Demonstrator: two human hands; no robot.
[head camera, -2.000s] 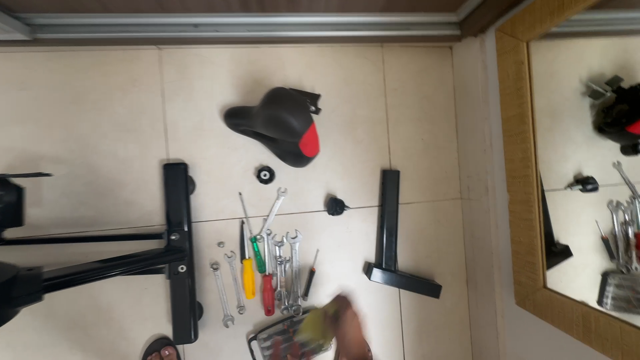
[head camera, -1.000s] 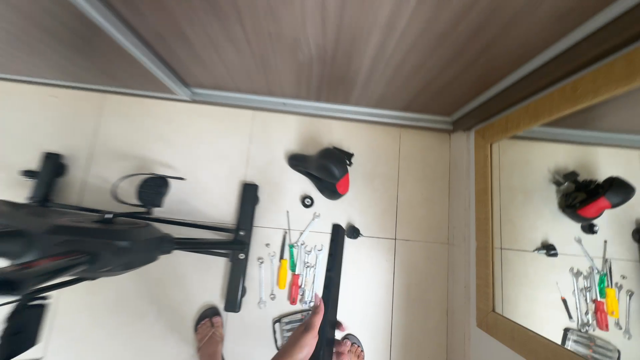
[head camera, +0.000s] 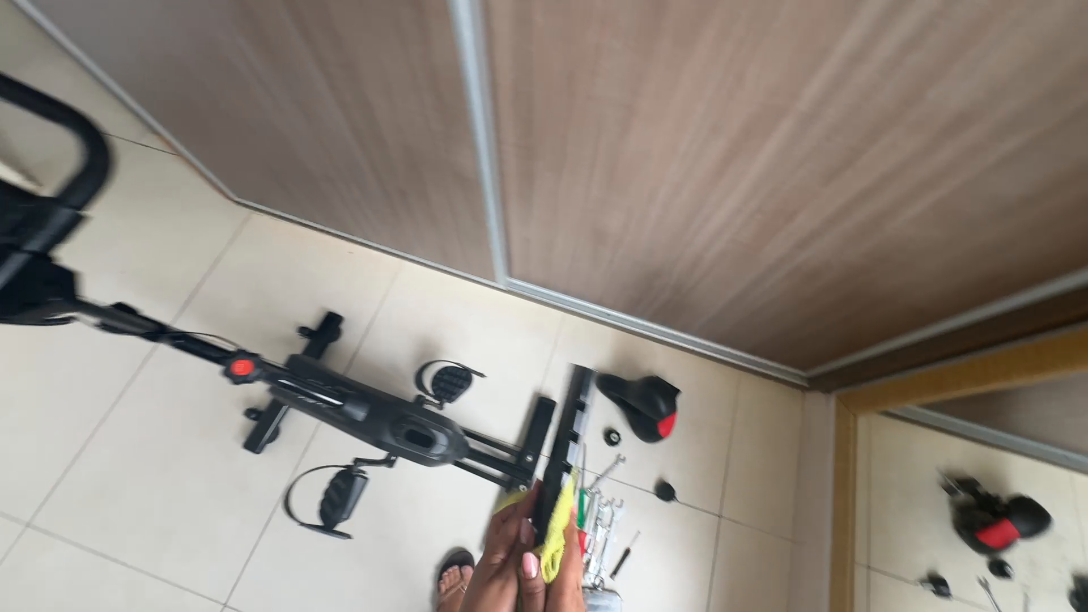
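Note:
A black metal post (head camera: 564, 433) with a row of notches along one side points up and away from me, its lower end in both hands. My left hand (head camera: 503, 544) grips it from the left. On the right, my right hand (head camera: 557, 569) presses a yellow cloth (head camera: 557, 531) against it. Just left of the post is the black exercise bike (head camera: 374, 412), standing on the floor. A black and red bike saddle (head camera: 644, 406) lies beyond the post to the right. Wrenches (head camera: 602, 518) and a screwdriver (head camera: 625, 557) lie below, partly hidden by my right hand.
A black round knob (head camera: 612, 437) and another black knob (head camera: 665, 490) lie on the tiles. Wood-look sliding doors (head camera: 722, 170) run across the far side. At right a wood-framed mirror (head camera: 846, 501) reflects the saddle. My sandaled foot (head camera: 454, 578) is at the bottom.
The black post, lying on the floor at right two seconds ago, is now raised in my hands. The view has swung strongly, showing more of the bike and doors.

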